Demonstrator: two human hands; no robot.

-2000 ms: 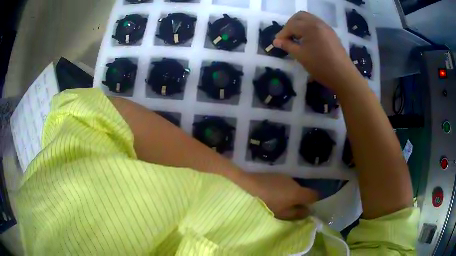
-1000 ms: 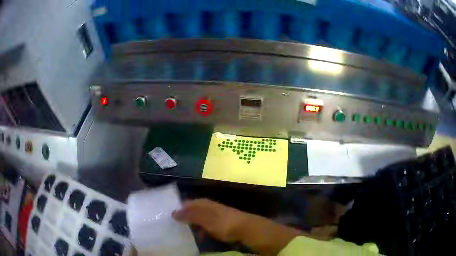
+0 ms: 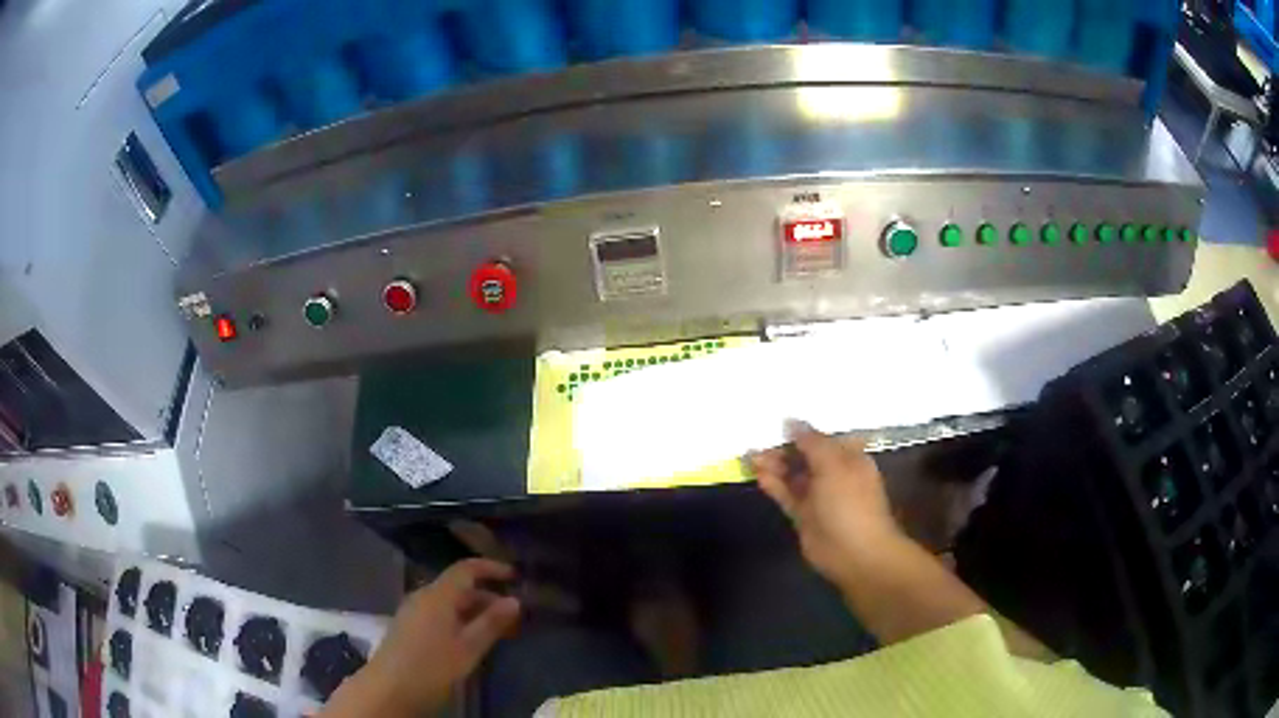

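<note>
A white paper sheet (image 3: 673, 417) lies over much of a yellow backing sheet (image 3: 553, 456), whose green dots show along the top edge. My right hand (image 3: 837, 512) is at the white sheet's lower edge, fingers slightly apart, with nothing visible in it. My left hand (image 3: 446, 634) is lower left, below the worktop edge, fingers curled but apart and empty. A white foam tray (image 3: 302, 617) with round black assemblies (image 3: 261, 647) is at the lower left, partly cut off.
A steel control panel (image 3: 729, 281) with buttons and two displays spans behind the worktop. Blue cylinders (image 3: 631, 20) stand above it. A small white packet (image 3: 410, 457) lies on the dark green surface (image 3: 463, 407). More white paper (image 3: 1045, 351) lies at right, beside a tilted black tray (image 3: 1122, 519).
The view has swung from the foam tray to the machine. The white sheet, held in my right hand a second ago, now lies over the yellow sheet. My right hand has moved right and let it go.
</note>
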